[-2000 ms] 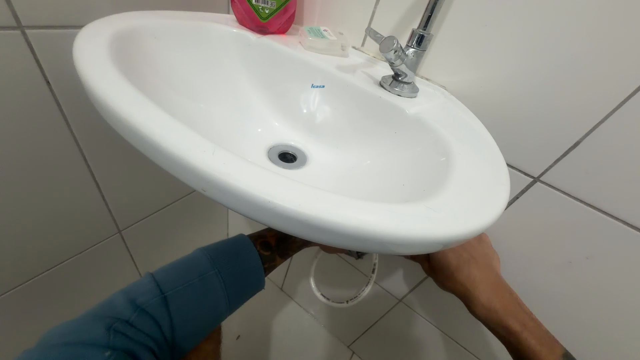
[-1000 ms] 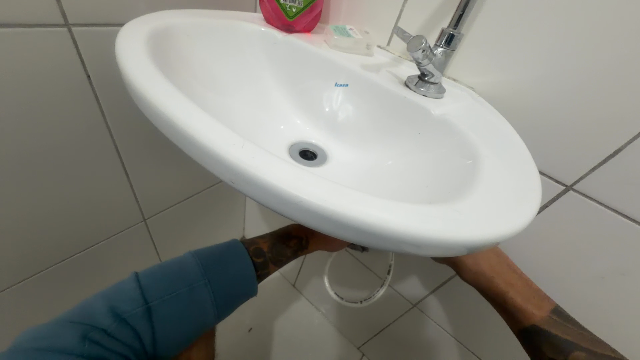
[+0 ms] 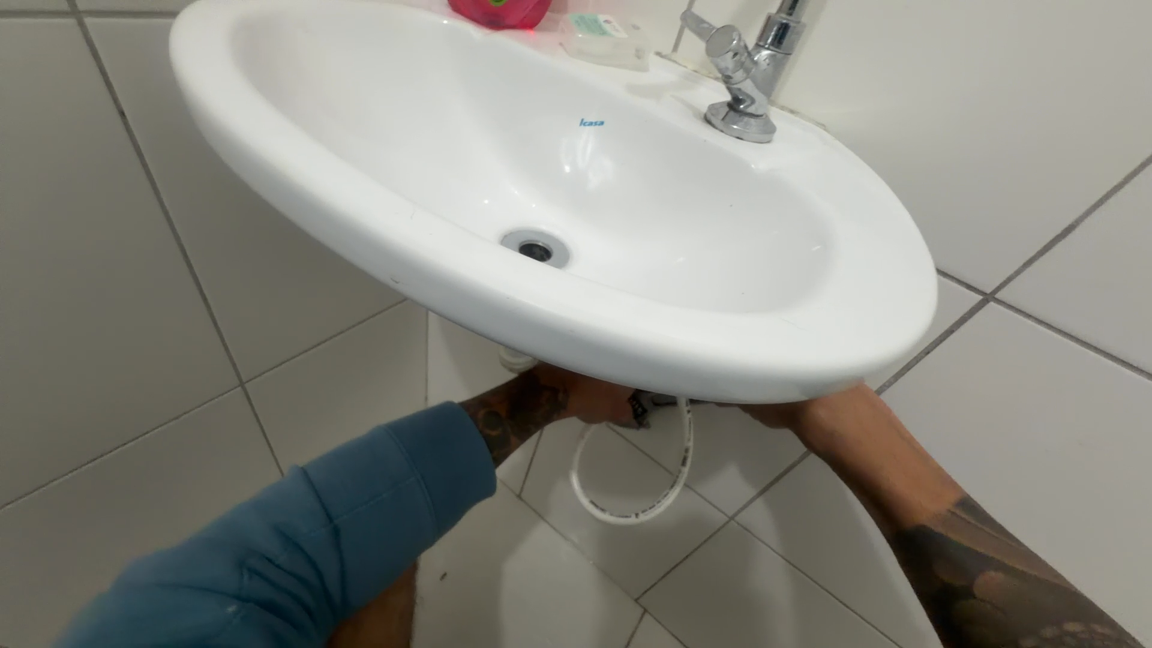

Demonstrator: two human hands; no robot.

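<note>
A white ceramic washbasin [image 3: 432,261] with a metal-ringed drain [image 3: 535,247] fills the upper middle of the head view. Beneath its front rim, my left hand [image 3: 598,399] reaches in from the left, its fingers largely hidden, close to a metal tool or fitting [image 3: 661,402] of which only a part shows. My right hand [image 3: 783,412] is under the right side of the rim, mostly covered by it; what it holds cannot be seen. A white flexible hose [image 3: 630,519] hangs in a loop between the two hands. A white drain fitting [image 3: 517,360] shows left of my left hand.
A chrome tap [image 3: 742,85] stands at the basin's back right. Beside it on the back ledge are a clear plastic soap box [image 3: 605,40] and a bottle of pink liquid [image 3: 502,11]. Tiled walls [image 3: 1062,405] stand on both sides, above a tiled floor [image 3: 522,576].
Part of a metal tool or fitting and the white drain fitting now show under the rim. My left hand remains beneath the basin, as does my right. The view has shifted somewhat.
</note>
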